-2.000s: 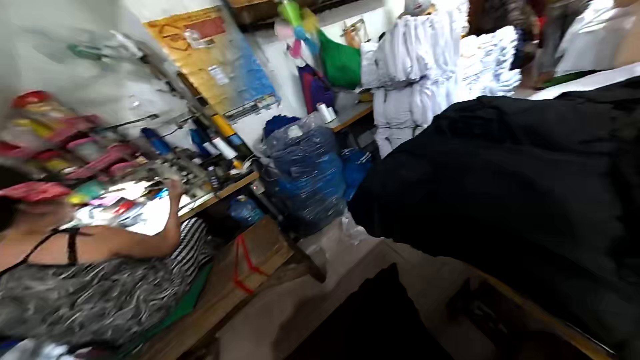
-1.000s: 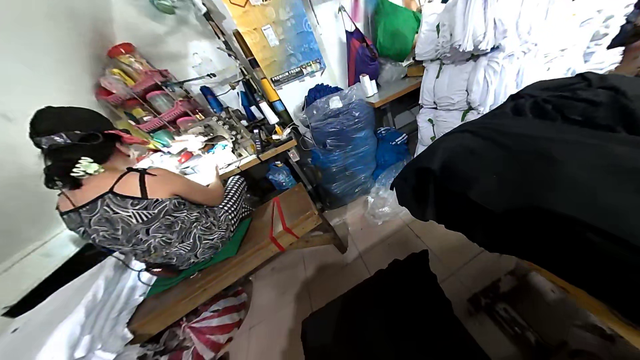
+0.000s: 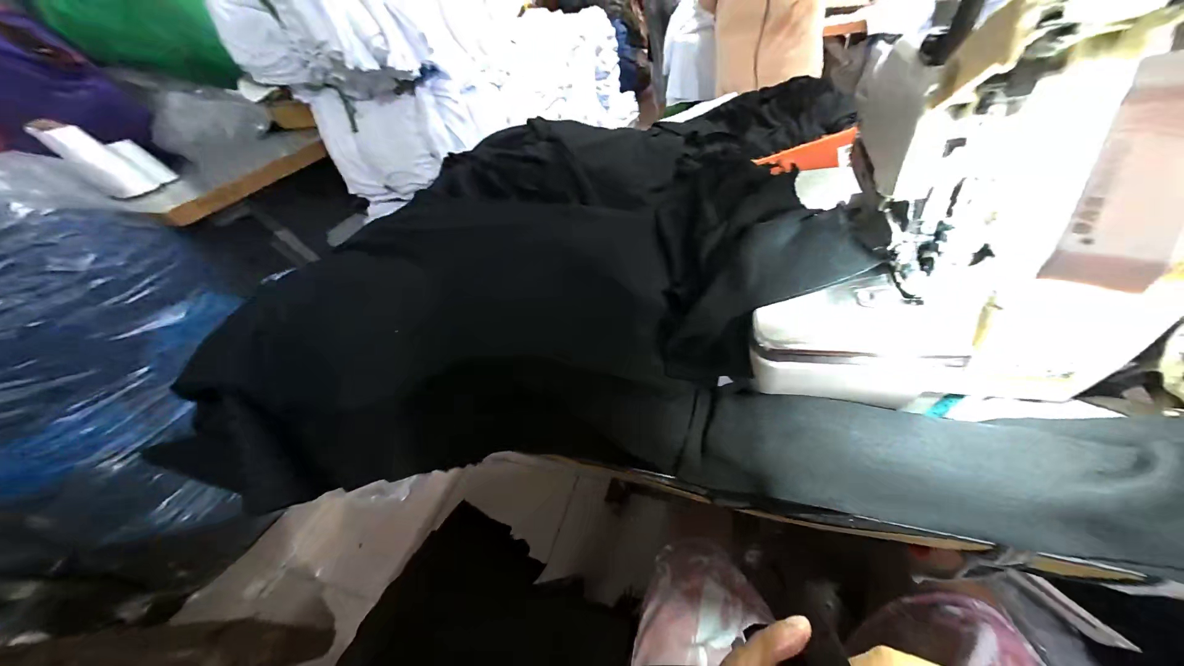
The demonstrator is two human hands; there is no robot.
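Black fabric (image 3: 518, 296) lies heaped across the sewing table and hangs over its front edge. Part of it reaches the needle area of a white sewing machine (image 3: 869, 361), which stands at the right. At the bottom edge, fingers of a hand (image 3: 772, 643) show over my lap, low and in front of the table; which hand it is, and whether it holds anything, I cannot tell. Something yellow (image 3: 888, 657) shows just right of it, cut off by the frame. Neither hand is seen on the fabric or the machine.
A plastic-wrapped blue bundle (image 3: 92, 342) fills the left side. White spools (image 3: 111, 162) lie on a side table (image 3: 250, 176). White garments (image 3: 370, 111) are stacked behind the fabric. More black cloth (image 3: 481, 592) lies below the table, over the tiled floor.
The view has swung far to the right, from a seated person at a workbench to the sewing machine. Fingers now show at the bottom edge.
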